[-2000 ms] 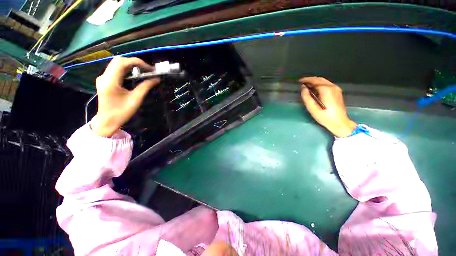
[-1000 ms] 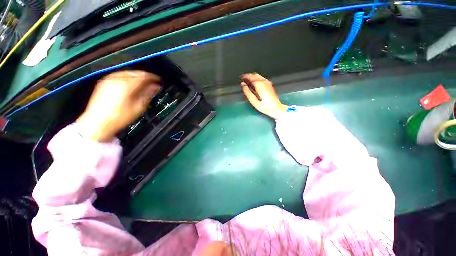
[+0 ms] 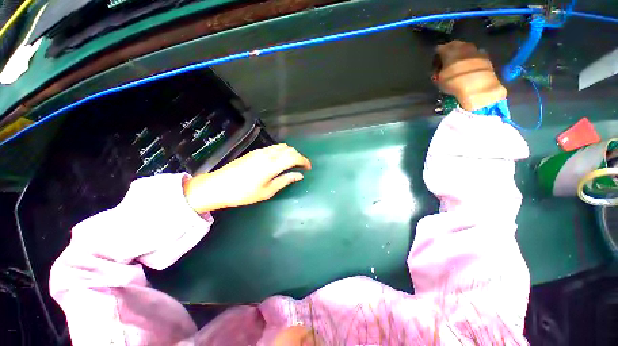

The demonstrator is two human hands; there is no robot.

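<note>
My left hand [image 3: 247, 179] is over the green mat [image 3: 339, 216] beside the black slotted tray [image 3: 88, 135], palm down, with thumb and fingers a little apart and nothing seen in it. Boards stand in the tray as thin pale-green lines [image 3: 203, 132]. My right hand [image 3: 467, 74] is at the back ledge, slightly blurred, fingers curled. Bits of green board [image 3: 445, 103] show just below its fingers; whether it grips a board or a tool is hidden. A blue wrist strap [image 3: 491, 110] is on the right wrist.
A long blue line [image 3: 325, 42] crosses the back. A coiled blue cord [image 3: 527, 51] hangs right of my right hand. At right are a red block [image 3: 577, 134], a green-and-white cylinder [image 3: 572, 170], a pale tape ring [image 3: 602, 188] and a white strip [image 3: 602, 70].
My left hand has left the tray and moved right over the mat; the part it held earlier is gone from it. My right hand has moved right to the boards on the ledge.
</note>
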